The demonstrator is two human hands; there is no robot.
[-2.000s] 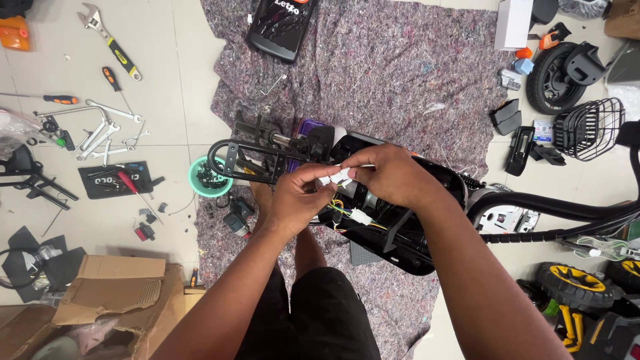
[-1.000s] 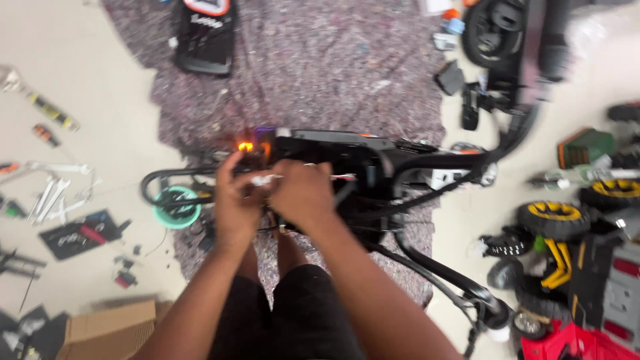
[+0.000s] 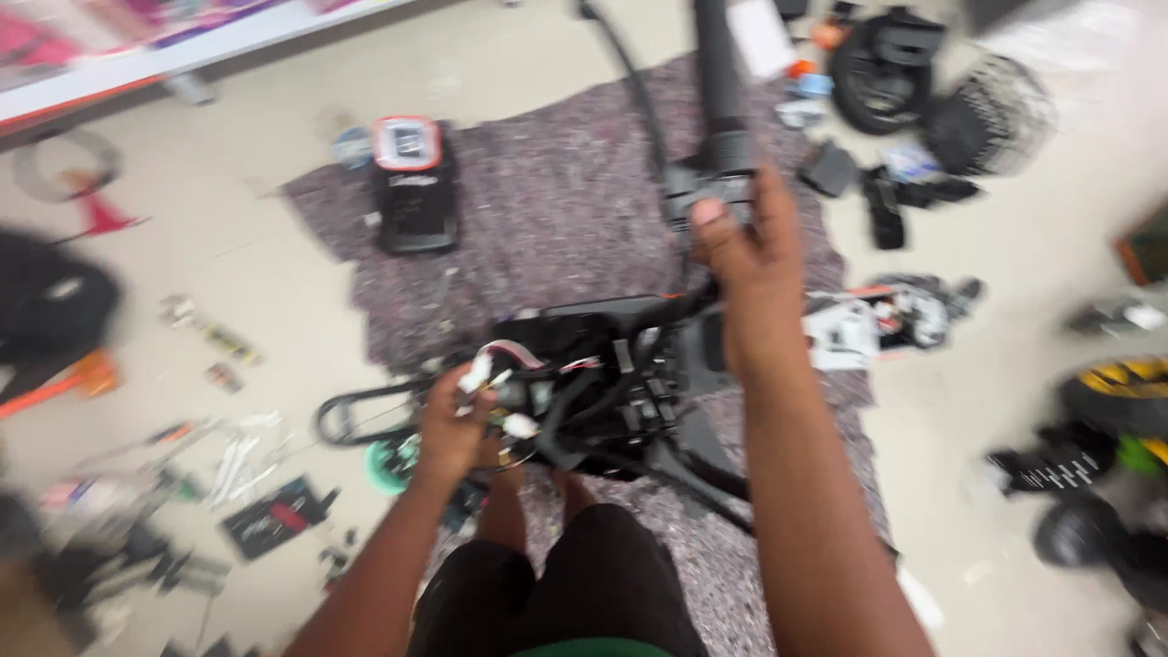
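An opened black vehicle body (image 3: 584, 338), probably a scooter's, lies across a grey felt mat (image 3: 566, 201) with wiring showing. At its left part my left hand (image 3: 454, 424) grips a white wire connector (image 3: 475, 372) between thumb and fingers. Another white connector (image 3: 520, 425) hangs just to the right of those fingers. My right hand (image 3: 753, 265) is higher up, wrapped around the clamp area of a black handlebar (image 3: 721, 100), its thumb on top. A black cable curves beside the bar. The view is blurred, so the wires' ends cannot be made out.
A black case (image 3: 415, 205) lies at the mat's upper left. Wrenches (image 3: 242, 461) and an adjustable wrench (image 3: 214, 333) are on the floor at left, near a green bowl (image 3: 388, 465). A wheel (image 3: 881, 78) and a wire basket (image 3: 985, 119) are at upper right.
My right hand has left the connectors beside my left hand and moved up and right onto the handlebar. The handlebar now points upward in view. The view has shifted widely.
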